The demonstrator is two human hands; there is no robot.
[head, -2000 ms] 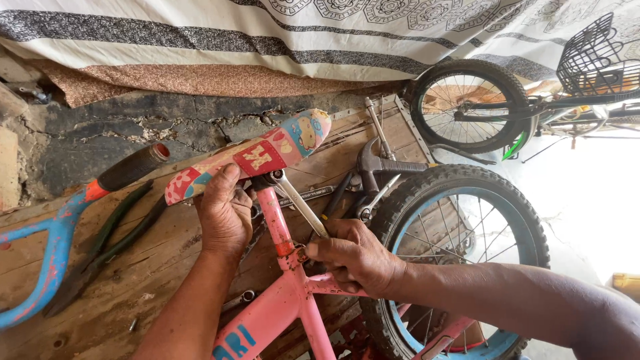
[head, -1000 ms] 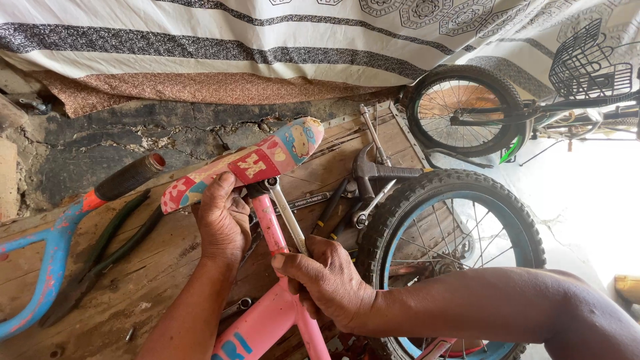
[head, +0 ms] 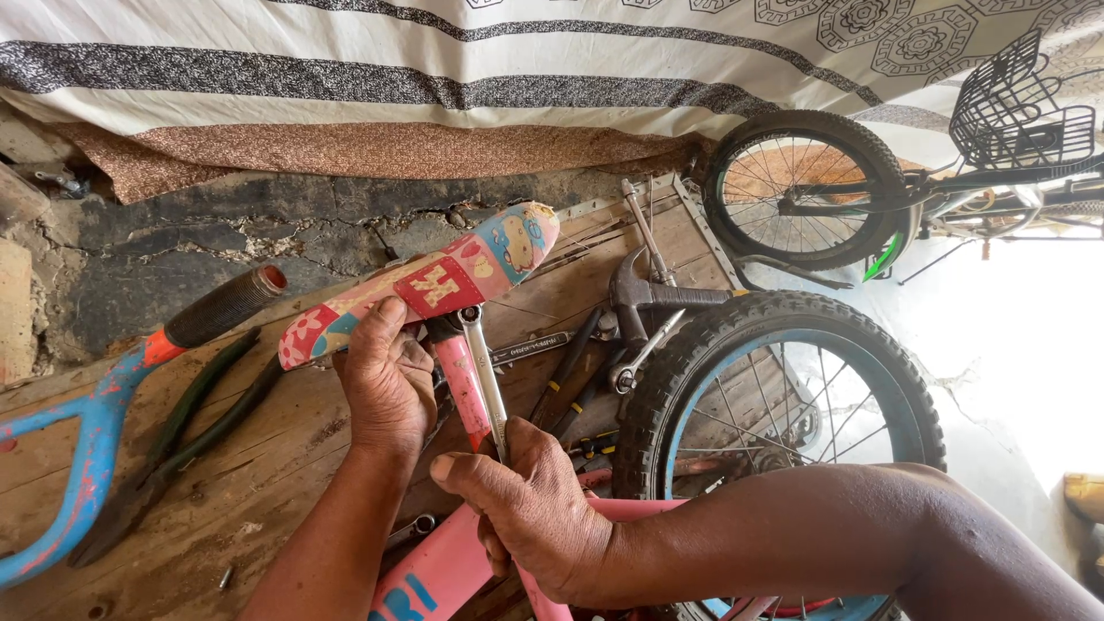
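Observation:
A child's bicycle saddle (head: 431, 285), pink and patterned, sits on the pink seat post (head: 461, 384) of a pink bicycle frame (head: 435, 565). My left hand (head: 388, 379) grips the saddle near its left part, thumb on top and fingers underneath. A steel combination wrench (head: 485, 371) has its ring end at the clamp under the saddle. My right hand (head: 526, 509) is closed around the wrench's lower end, over the seat tube, which it partly hides. Right of it is the bicycle's knobby wheel (head: 776, 302) with a blue rim.
A claw hammer (head: 634, 297), a ratchet (head: 647, 354), another wrench (head: 530, 348) and pliers lie on the wooden boards behind the seat post. Long-handled cutters (head: 164, 461) and a blue handlebar (head: 90, 448) are at left. A second bicycle with a basket (head: 1018, 121) stands at upper right, beside a hanging cloth (head: 431, 78).
My right hand has shifted left along with the wrench's lower end, and the wrench stands steeper against the seat post. My left hand keeps hold of the saddle.

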